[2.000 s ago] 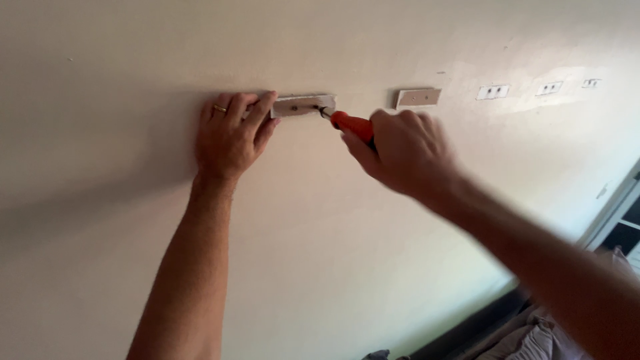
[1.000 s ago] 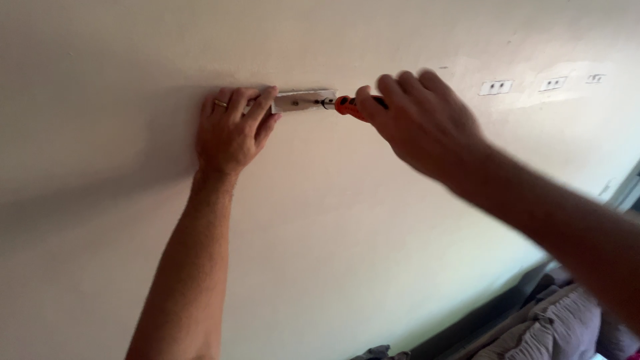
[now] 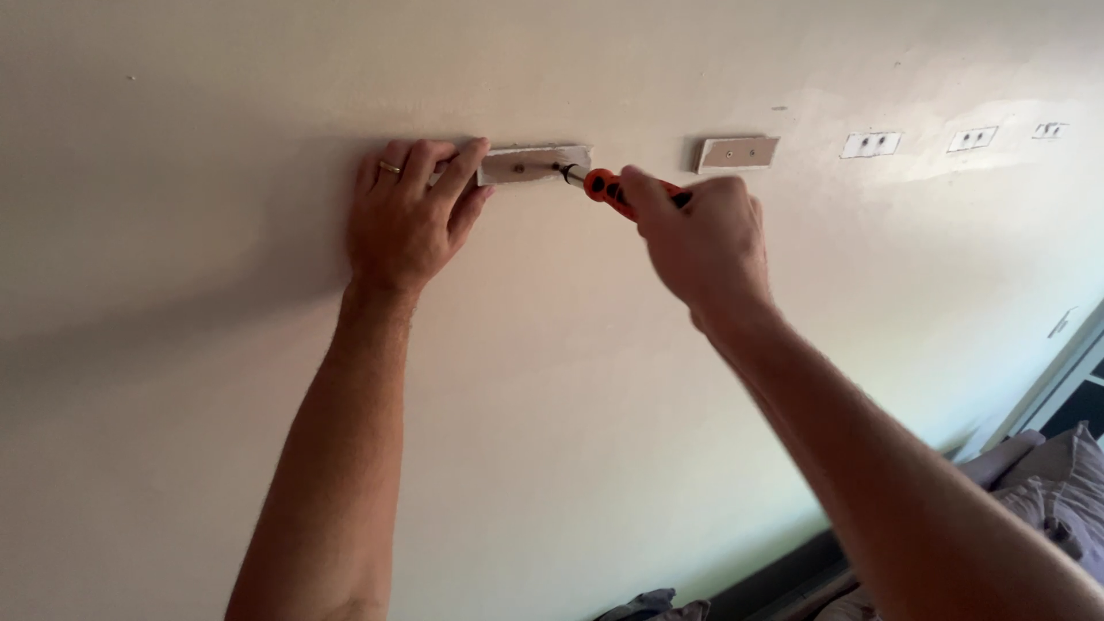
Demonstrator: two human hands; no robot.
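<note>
A small rectangular plate point(image 3: 536, 167) with two screws stands a little off the painted wall. My left hand point(image 3: 410, 211), a ring on one finger, lies against the wall with thumb and index finger at the plate's left end; whether they grip it I cannot tell. My right hand point(image 3: 707, 241) is closed around the red and black handle of a screwdriver point(image 3: 614, 191). Its tip meets the plate's right-hand screw point(image 3: 558, 166). To the right, a similar plate point(image 3: 737, 153) with two screws is on the wall.
Farther right, several white rectangular patches point(image 3: 871, 144) with two dark spots each run along the wall point(image 3: 552, 371). Grey cushions or bedding point(image 3: 1056, 474) lie at the lower right, beside a dark edge point(image 3: 780, 573). A frame point(image 3: 1048, 379) stands at the far right.
My right hand has shifted and turned on the screwdriver, and the second plate, hidden behind it one second ago, shows again. My left hand has stayed at the plate's left end.
</note>
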